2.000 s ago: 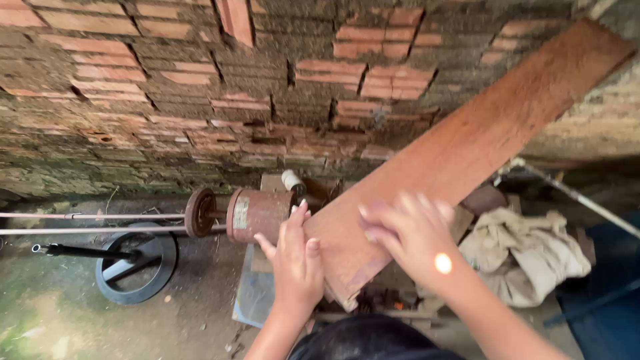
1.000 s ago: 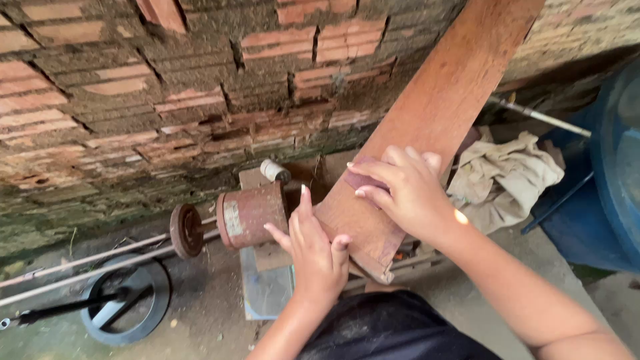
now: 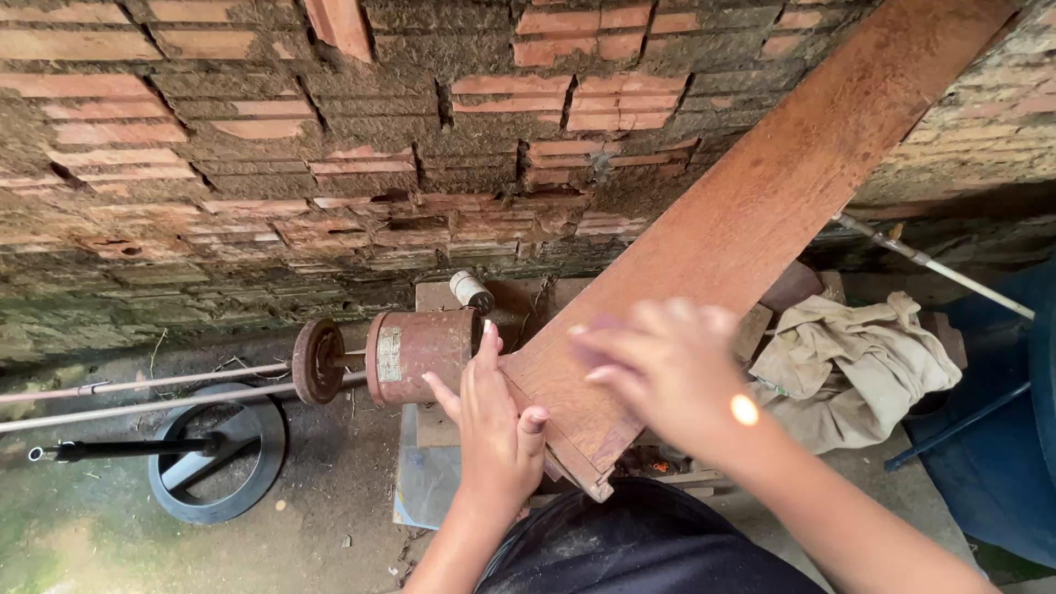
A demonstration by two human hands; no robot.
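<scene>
A long reddish-brown wooden board (image 3: pixel 742 190) slants from my lap up to the right, in front of the brick wall. My left hand (image 3: pixel 499 421) rests against the board's lower left edge, fingers spread, with no object seen in it. Over the lower part of the board is my right hand (image 3: pixel 668 363), blurred, with its fingers around a purplish-brown piece, perhaps sandpaper, pressed to the wood. The underside of that piece is hidden. A rusty electric motor (image 3: pixel 425 355) with a pulley wheel (image 3: pixel 318 361) lies just left of my left hand.
A rough brick wall (image 3: pixel 272 165) runs behind everything. At left are a round black stand base (image 3: pixel 219 503) and two long pipes (image 3: pixel 247 396). A beige cloth (image 3: pixel 858 355) lies right of the board, near a blue container (image 3: pixel 982 487). A small white cylinder (image 3: pixel 470 290) stands behind the motor.
My right hand has shifted on the board and sits nearer its lower end than one second ago, holding the purplish piece. My left hand stays at the board's edge. The view has swung.
</scene>
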